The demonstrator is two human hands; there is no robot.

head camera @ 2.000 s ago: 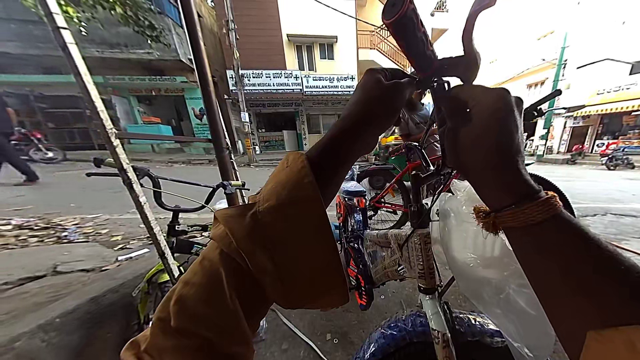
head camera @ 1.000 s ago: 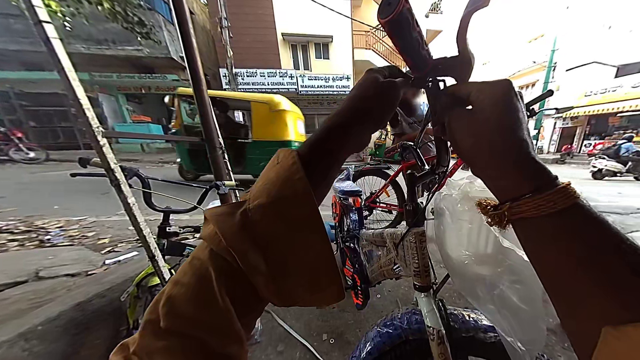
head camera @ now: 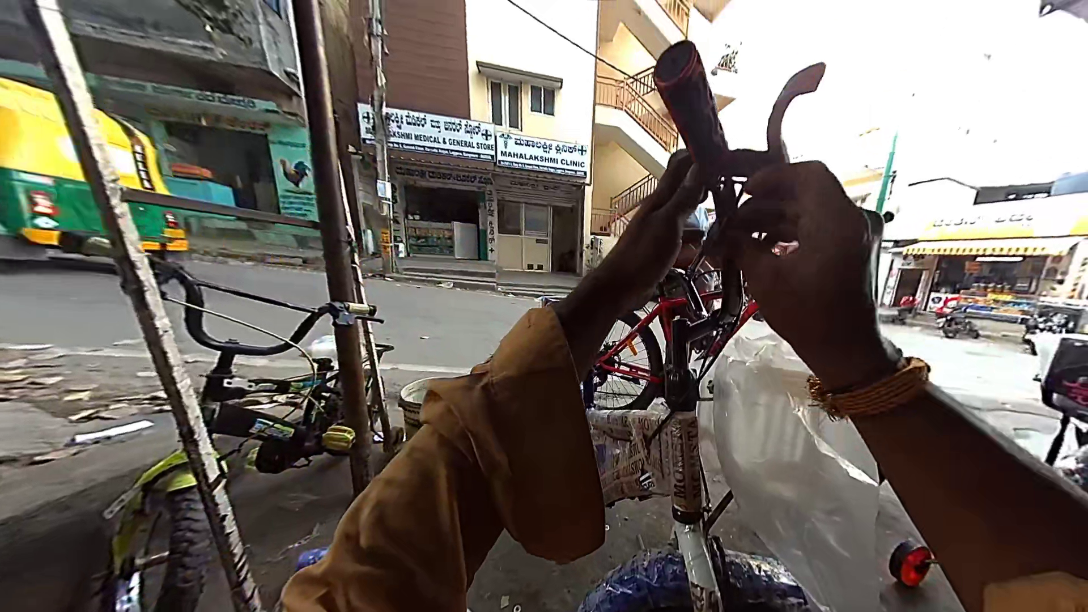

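Observation:
A bicycle handlebar grip (head camera: 693, 106), black with red edging, points up toward me, and a dark brake lever (head camera: 790, 106) curves up beside it. My left hand (head camera: 650, 225) is at the base of the grip, its fingers partly hidden behind the bar. My right hand (head camera: 803, 255) has its fingers bent at the lever's clamp; what lies between the fingertips is too dark to tell. Below stands the bicycle's head tube (head camera: 685, 467) in printed wrapping, over a front tyre (head camera: 650, 582) in blue and clear plastic. Clear plastic sheeting (head camera: 786, 459) hangs under my right forearm.
Another bicycle's handlebar (head camera: 234, 344) and yellow-green mudguard (head camera: 161, 476) stand at left, behind metal poles (head camera: 331, 255). A red bicycle (head camera: 637, 357) is just beyond the wrapped one. A small red-hubbed wheel (head camera: 911, 563) lies at lower right. An auto-rickshaw (head camera: 81, 170) is on the road.
The auto-rickshaw came into view and moved left. The blue and red item that stood behind the wrapped frame is no longer seen. Both hands remain at the handlebar.

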